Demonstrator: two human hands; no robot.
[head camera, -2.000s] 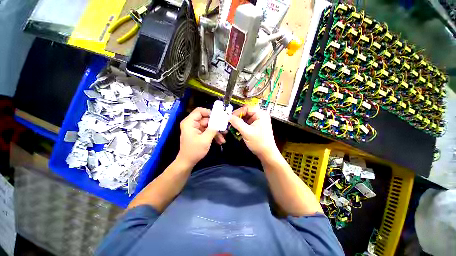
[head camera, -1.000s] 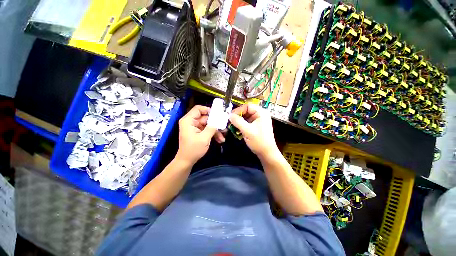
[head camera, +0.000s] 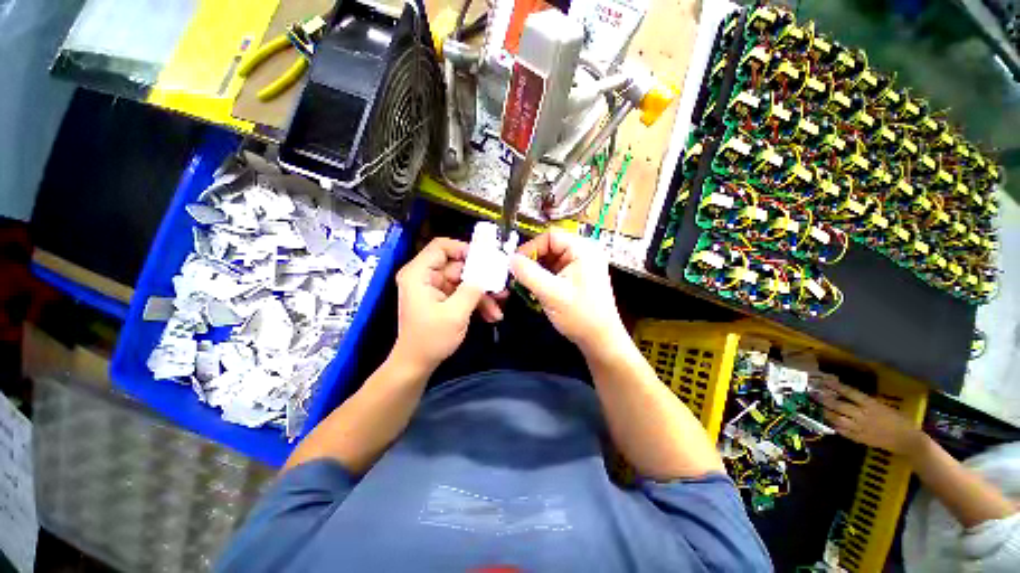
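My left hand (head camera: 434, 300) grips a white part (head camera: 485, 260) by its left side, below the soldering machine (head camera: 539, 84). My right hand (head camera: 567, 289) holds a small circuit board with yellow and dark parts (head camera: 523, 293) against the right side of the white part; the fingers hide most of the board. The machine's dark soldering tip (head camera: 513, 202) points down at the top right edge of the white part. Whether it touches is too small to tell.
Blue bin of white pieces (head camera: 143, 325) at left. Black fan (head camera: 336, 101) and yellow-handled pliers (head camera: 272, 69) behind it. Boards in rows on a black sheet (head camera: 895, 302) at right. Yellow crate (head camera: 717, 381) with soldered units at lower right; another person's hand (head camera: 867, 416) reaches into it.
Another person's hand and arm have come in from the right over the yellow crate. My hands and the white part have barely moved.
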